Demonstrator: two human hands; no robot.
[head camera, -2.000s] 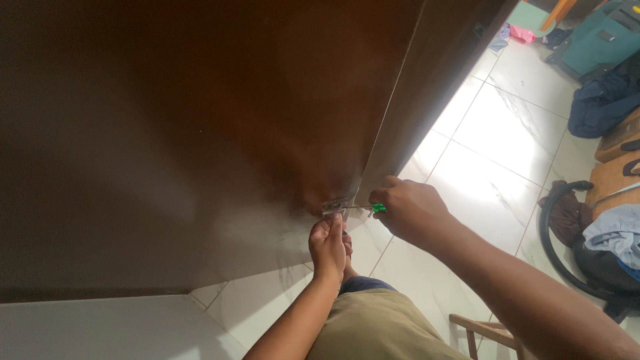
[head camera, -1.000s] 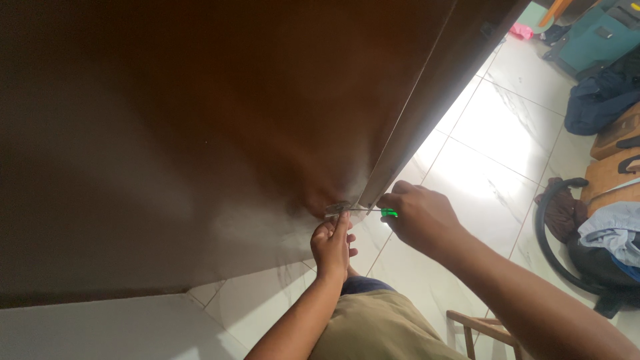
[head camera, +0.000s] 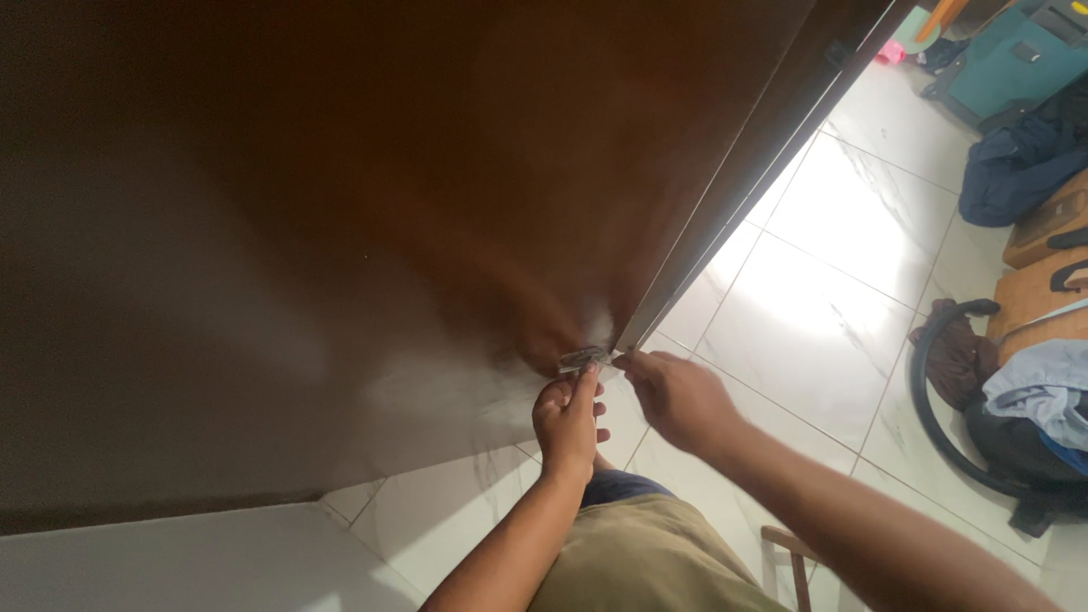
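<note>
A small metal fitting (head camera: 582, 359), perhaps a latch, sits on a large dark brown door panel (head camera: 408, 255), close to its right edge. My left hand (head camera: 574, 416) grips the lower part of this fitting, thumb on top and the other fingers partly behind. Just to the right, at the end of the panel's edge strip (head camera: 705, 212), is my right hand (head camera: 671, 391), slightly blurred, its thumb and forefinger close together. A thin metallic piece shows between its fingertips and the fitting; whether the fingers hold it cannot be made out. No green handle is visible.
Marble-patterned floor tiles (head camera: 824, 340) lie beyond the panel. At the right are a black curved hose (head camera: 926, 399), a light-coloured cloth (head camera: 1037, 382), an orange-brown case (head camera: 1037, 297), dark blue fabric (head camera: 1011, 170) and a teal suitcase (head camera: 1011, 64). A wooden frame (head camera: 799, 569) stands below my right forearm.
The green-handled tool with a thin shaft, held in my right hand in both earlier frames, no longer shows its handle. My right hand has moved closer to the fitting since one second ago.
</note>
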